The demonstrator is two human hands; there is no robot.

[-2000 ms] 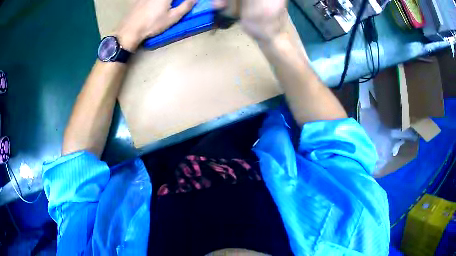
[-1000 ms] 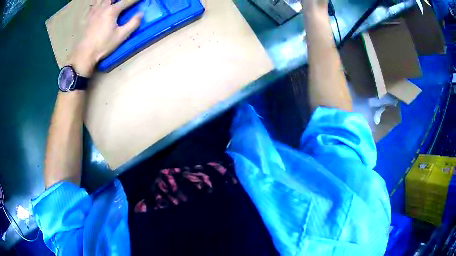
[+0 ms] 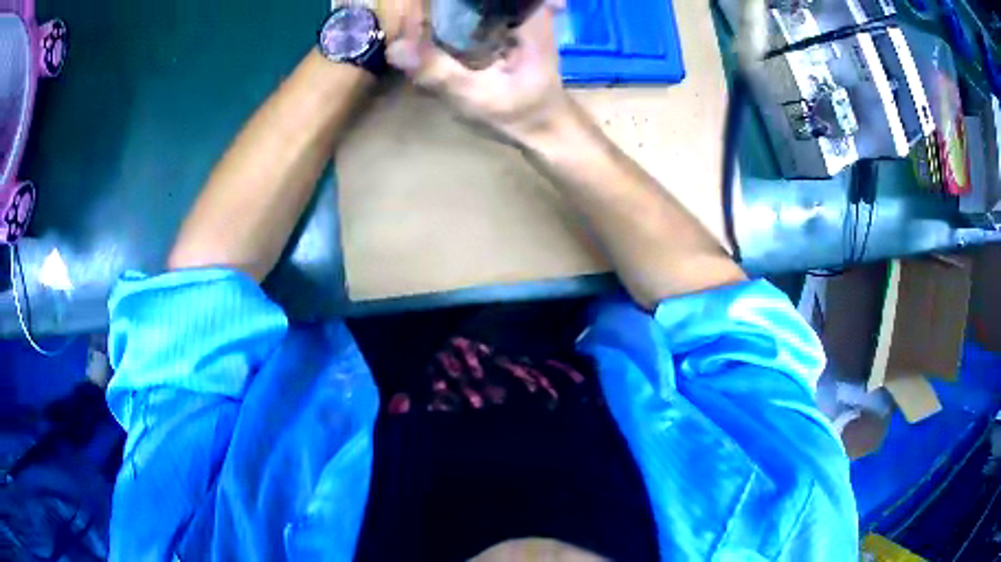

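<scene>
The blue handheld device (image 3: 623,46) lies on the cardboard work sheet (image 3: 439,209), cut off by the top edge. My right hand (image 3: 510,93) is wrapped around a dark, blurred tool, likely the electric screwdriver (image 3: 474,26), left of the visible part of the device. My left hand (image 3: 404,20) is at the top edge beside the tool, mostly cut off and partly hidden; its fingers are unclear. The bit and any screw do not show.
Screw feeders (image 3: 829,104) stand on the green bench at upper right, with a black cable (image 3: 729,176) hanging left of them. An open carton (image 3: 922,329) is beyond the bench edge. A pink fan (image 3: 15,132) is at far left.
My right hand has come back from the feeder side to beside my left hand, with the dark tool visible in it. The view has swung, shifting the sheet and device right in the picture.
</scene>
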